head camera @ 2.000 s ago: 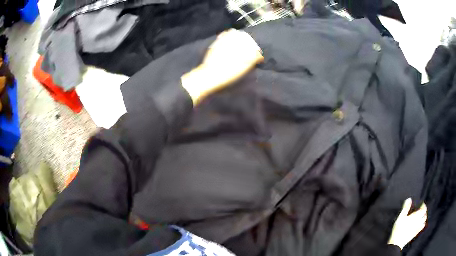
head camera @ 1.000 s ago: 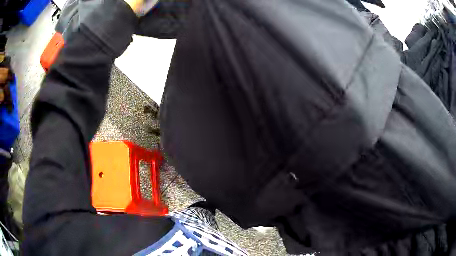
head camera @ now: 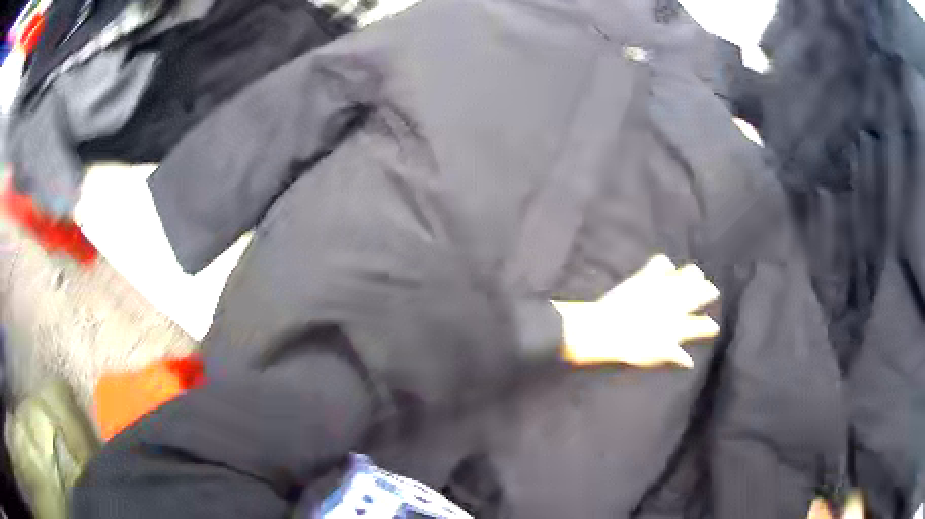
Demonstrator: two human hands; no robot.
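A dark grey coat (head camera: 436,203) lies spread on the white table (head camera: 208,294), its sleeve (head camera: 228,172) stretched out to the left. A button (head camera: 636,53) shows near its top. My left hand (head camera: 644,312) lies flat on the coat's front with its fingers spread, palm down, holding nothing visible. Only the fingertips of my right hand (head camera: 837,506) show at the bottom right edge, on dark cloth; whether they grip it is hidden.
Black garments (head camera: 228,76) and a grey garment (head camera: 107,86) lie at the upper left. More dark clothes (head camera: 832,132) lie at the right. An orange-red stool (head camera: 147,395) and an olive item (head camera: 46,446) are on the floor at the left.
The coat was lifted and bunched in front of me; now it lies spread out. My left hand has moved from the upper left onto the coat's middle. My right fingertips have come into view.
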